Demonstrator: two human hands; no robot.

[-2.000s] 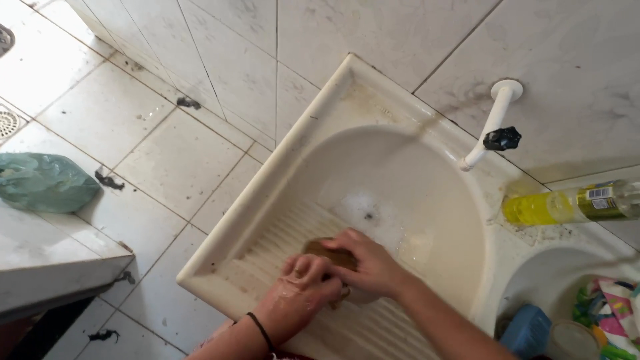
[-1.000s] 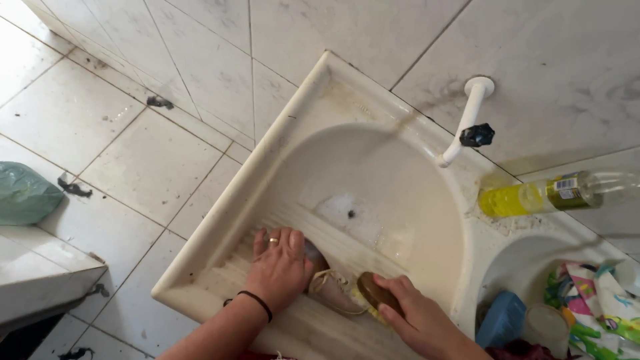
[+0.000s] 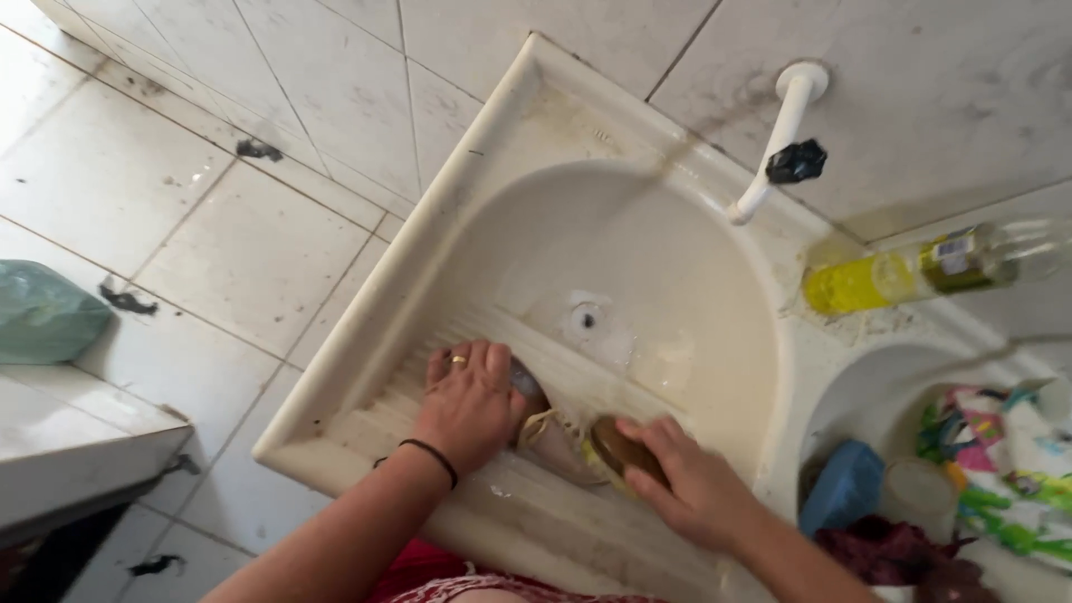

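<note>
On the ribbed washboard part of a cream laundry sink (image 3: 394, 243) lies a shoe (image 3: 557, 444), beige with a darker brown part and a lace. My left hand (image 3: 473, 402), with a ring and a black band at the wrist, presses on the darker part and hides some of it. In my right hand (image 3: 678, 477) is an oval scrubbing brush (image 3: 624, 452) with a brown back, its pale yellowish bristles at the beige end of the shoe. Some suds surround the drain (image 3: 588, 320).
A white tap (image 3: 779, 142) with a black handle juts from the tiled wall. Bottles, one with yellow liquid (image 3: 858, 283), stand on the sink's right ledge. The second basin holds a blue object (image 3: 844, 486), a cup, dark red cloth and a colourful printed item. A green plastic bag (image 3: 50, 311) lies at left.
Two seconds ago my hands were together around the brush. They have since moved apart, my left onto the shoe, my right with the brush to its beige end.
</note>
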